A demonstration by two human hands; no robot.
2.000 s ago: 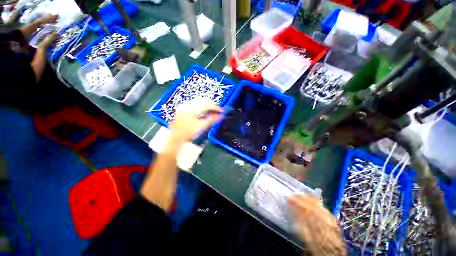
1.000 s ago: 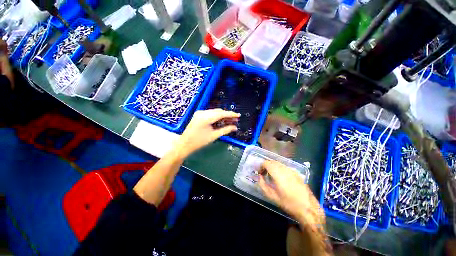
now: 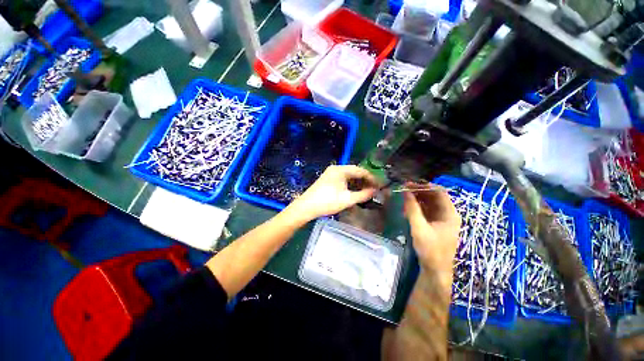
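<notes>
My left hand (image 3: 344, 190) is at the small metal fixture (image 3: 372, 200) under the green hand press (image 3: 452, 92), fingertips pinched together. What it holds is too small to tell. My right hand (image 3: 432, 215) is just right of it, thumb and fingers closed on a thin silver rod (image 3: 416, 189) whose left end points at the left hand's fingertips. The clear plastic box (image 3: 353, 264) lies below both hands with thin loose pieces in it. The dark parts tray (image 3: 299, 158) is left of the press, and the blue tray of rods (image 3: 205, 141) is left of that.
The press lever (image 3: 544, 233) with pale wrapping slants down over blue trays of rods (image 3: 487, 247) at the right. Red trays (image 3: 385, 32) with clear tubs stand behind. A white pad (image 3: 185, 220) lies at the bench edge. Twin clear containers (image 3: 95, 127) are far left; a red stool (image 3: 106, 303) stands below.
My left hand has moved from the dark tray right to the fixture. My right hand has risen from the clear box with a thin rod. The whole view has shifted.
</notes>
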